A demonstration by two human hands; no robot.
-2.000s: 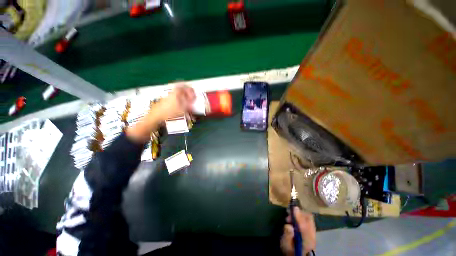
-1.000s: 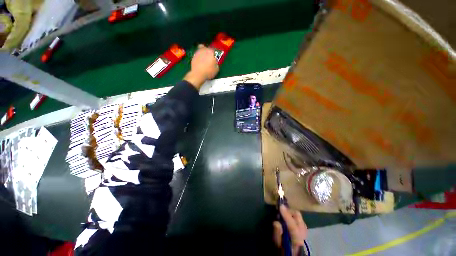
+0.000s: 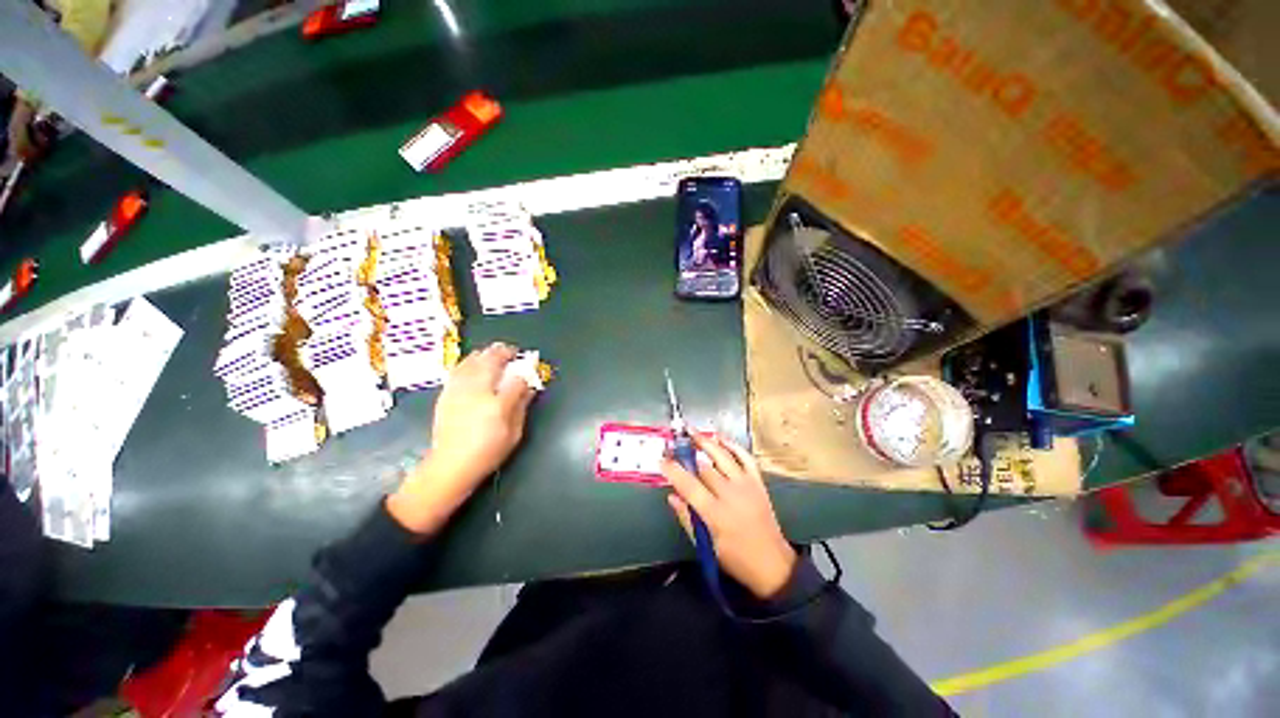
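Observation:
My left hand (image 3: 477, 421) is left of centre on the dark green bench, its fingertips on a small white display module (image 3: 525, 370) with an amber tab. A thin solder wire (image 3: 497, 498) shows below this hand. My right hand (image 3: 733, 508) holds a blue soldering iron (image 3: 684, 452), metal tip pointing away from me. A red device housing (image 3: 632, 455) with a white face and dark marks lies flat on the bench, just left of the iron; its right end is partly covered by the iron and right hand. Stacked modules (image 3: 414, 309) lie in overlapping rows beyond my left hand.
A smartphone (image 3: 709, 239) lies near the conveyor (image 3: 618, 112), which carries red housings. At right are a black fan (image 3: 849, 297), a cardboard box (image 3: 1011, 154) over it, a round tub (image 3: 915, 421) on a cardboard mat (image 3: 814, 456), and a blue and dark box (image 3: 1081, 376). White sheets (image 3: 105, 407) lie far left.
My left hand has come back from the conveyor to the module on the bench. A red housing now lies by my right hand. My right hand and iron have moved left and farther from me.

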